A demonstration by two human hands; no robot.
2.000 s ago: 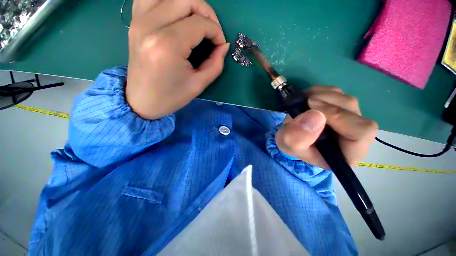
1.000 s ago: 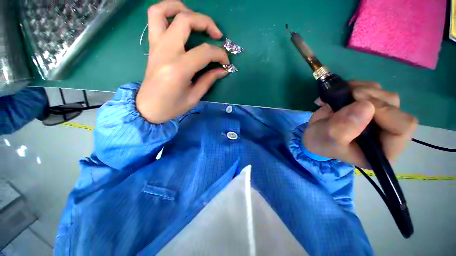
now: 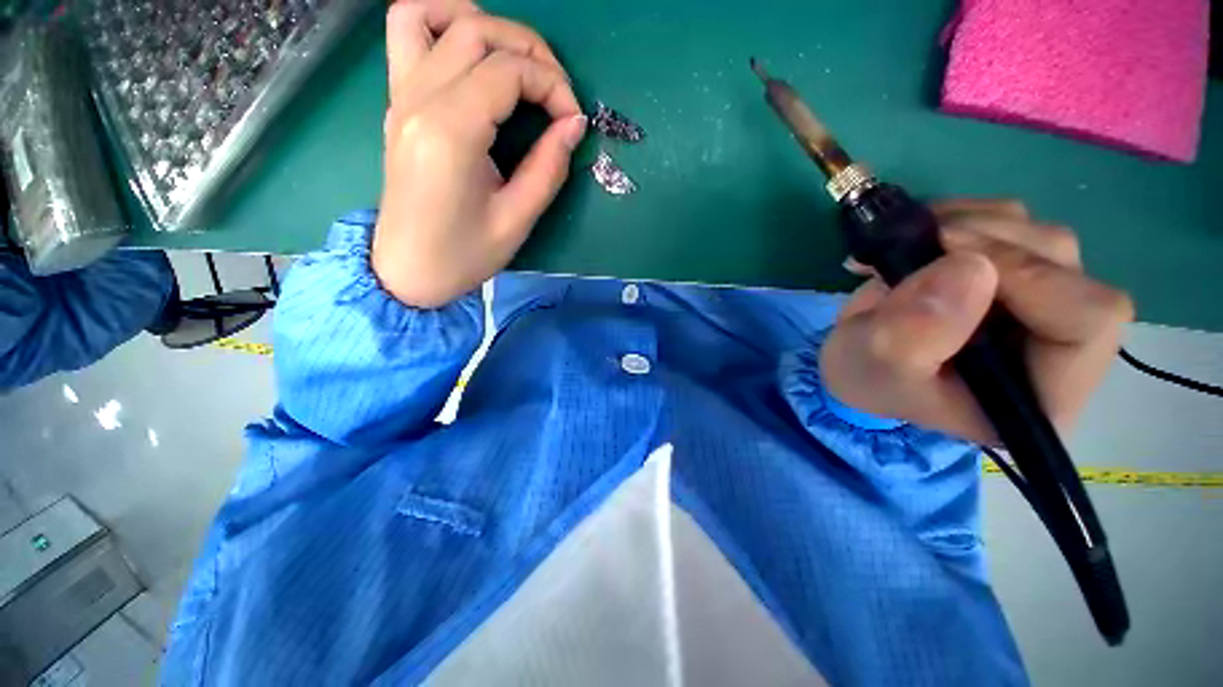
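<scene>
Two small circuit board assemblies lie on the green mat, an upper dark one and a lower silvery one. My left hand is beside them, its thumb and index fingertip together at the left end of the upper assembly; whether they grip it or something thin cannot be told. My right hand holds the soldering iron by its black handle. The iron's tip points up and left, above the mat, apart from the assemblies.
A clear blister tray with many small assemblies lies at the upper left. A greyish wrapped roll is beside it. A pink foam pad is at the upper right. Another blue sleeve shows at the left edge.
The iron has moved from the assemblies to the right, its tip now away from them. My left fingers spread over the assemblies, then thumb and index closed together at the upper one.
</scene>
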